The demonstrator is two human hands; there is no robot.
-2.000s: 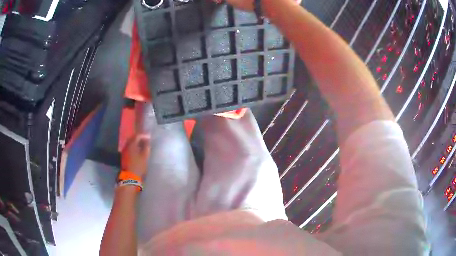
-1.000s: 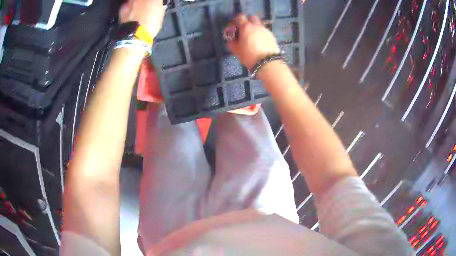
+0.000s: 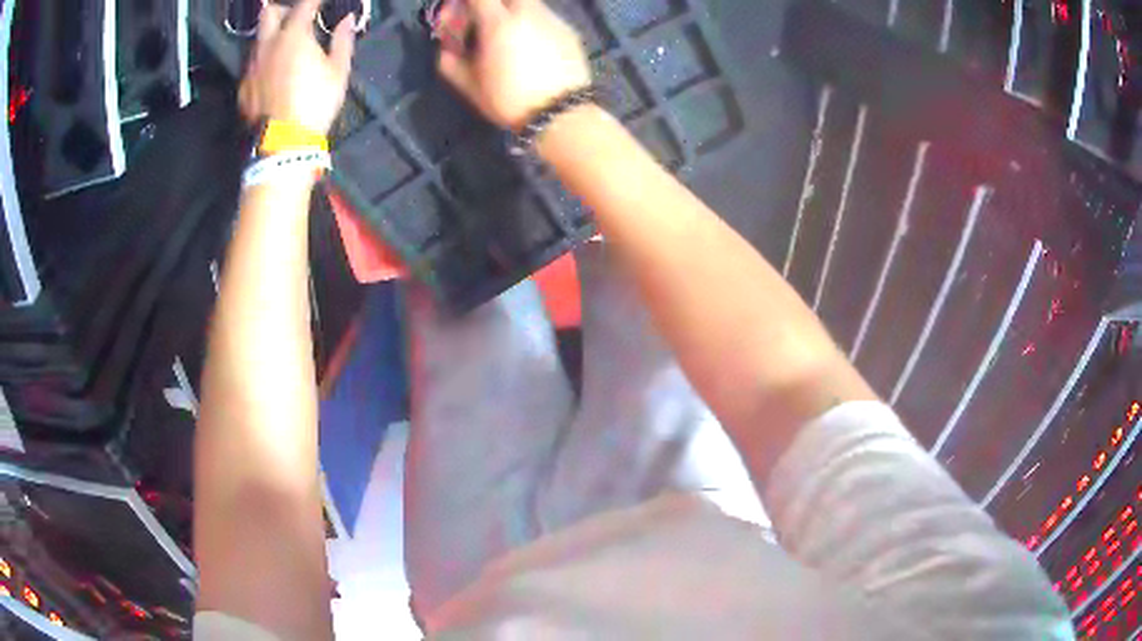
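The dark compartment tray (image 3: 501,244) lies tilted over my knees, its visible square pockets mostly empty. My left hand (image 3: 298,78) is at the tray's upper left, at the top edge of the picture. Two round watch heads show at its fingertips, one on the left (image 3: 247,15) and one by the thumb (image 3: 342,15); whether it grips either is unclear. My right hand (image 3: 516,60) is over the tray's upper part, its fingers closed on a small round watch head (image 3: 438,13), mostly hidden by the fingers and blurred.
Red-orange support (image 3: 363,241) shows under the tray. A blue panel (image 3: 363,413) stands low beside my left leg. Rack shelves with white edges (image 3: 895,276) curve along the right; more dark racks (image 3: 88,113) are on the left. Red digits (image 3: 1102,538) glow at lower right.
My left hand was low beside my leg, then rose to the tray's upper left. My right hand, with the small round piece, has moved left and up. The tray appears rotated and the view has turned.
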